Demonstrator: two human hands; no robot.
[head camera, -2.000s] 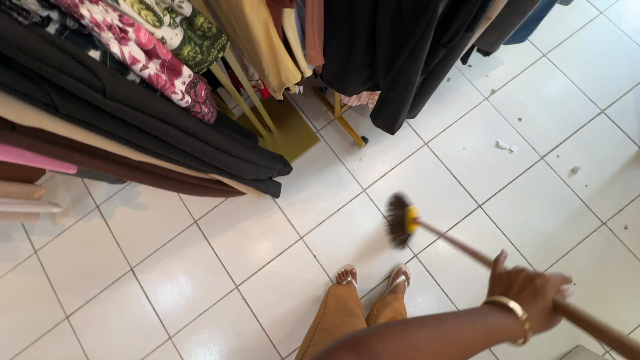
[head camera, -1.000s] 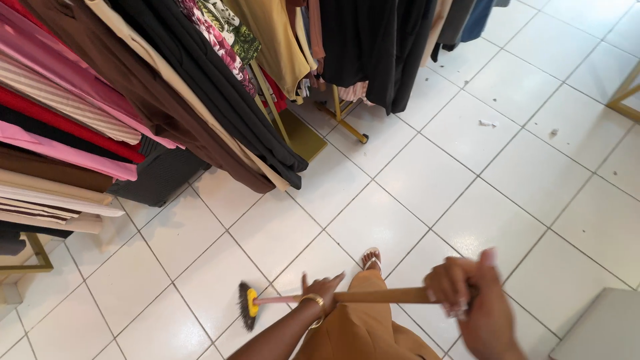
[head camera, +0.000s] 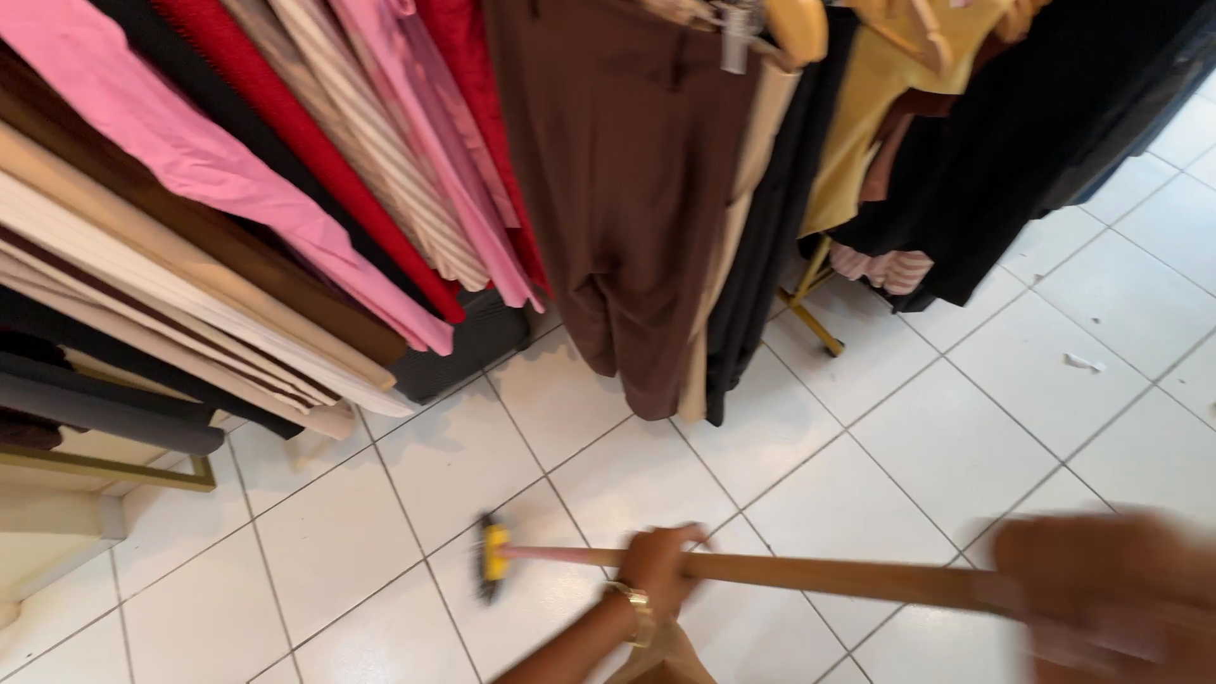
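Observation:
A broom with a long wooden handle lies nearly level across the lower view. Its yellow head with dark bristles is at the left end, over the white tiled floor. My left hand, with a gold-coloured bracelet at the wrist, is closed round the handle nearer the head. At the lower right my right hand, blurred and close to the camera, grips the upper end of the handle. Part of my tan clothing shows below the left hand.
Racks of hanging clothes fill the top and left, with brown trousers and pink garments. A gold-coloured rack foot and a dark box-like object stand under them. Small white scraps lie on the tiles at right.
Two seconds ago one hand was visible on the handle; both now hold it. The broom head has moved away to the left of my feet. The view has shifted toward the racks at left.

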